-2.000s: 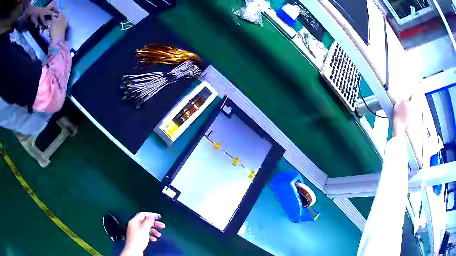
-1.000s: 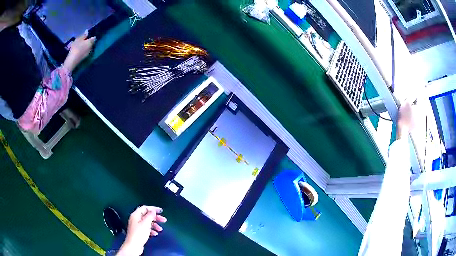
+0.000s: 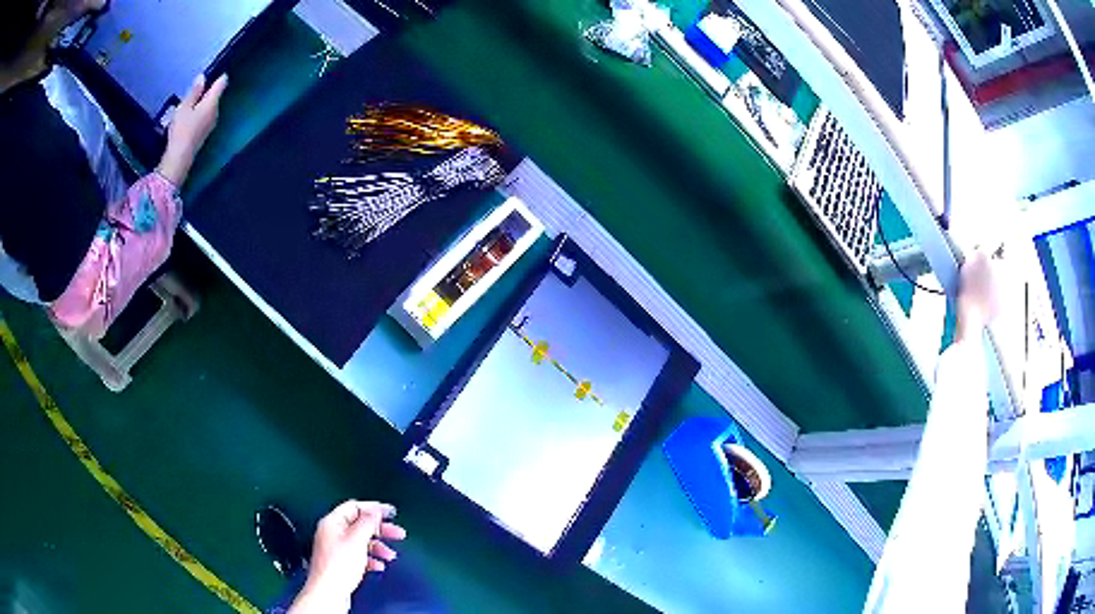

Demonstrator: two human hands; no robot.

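A display module (image 3: 540, 420) in a black frame lies on the green bench. Its pale face has a thin line with yellow tape tabs. My left hand (image 3: 348, 542) is in front of the bench, low in the view, with its fingers loosely curled and apart; nothing shows in it. My right hand (image 3: 976, 292) is at the far right, closed around the white frame rail (image 3: 895, 168); glare blurs its fingers. Neither hand touches the module.
A blue tape dispenser (image 3: 718, 477) stands beside the module. A white tray (image 3: 471, 271) with amber-brown parts and orange and silver-white wire bundles (image 3: 408, 192) lie beyond it, the wires on a black mat (image 3: 282, 240). A person (image 3: 114, 228) sits on a pale stool (image 3: 144, 336) at the left.
My hands keep nearly the same pose; the view has shifted slightly. The seated person's near hand has moved away from the other hand to the edge of the panel there.
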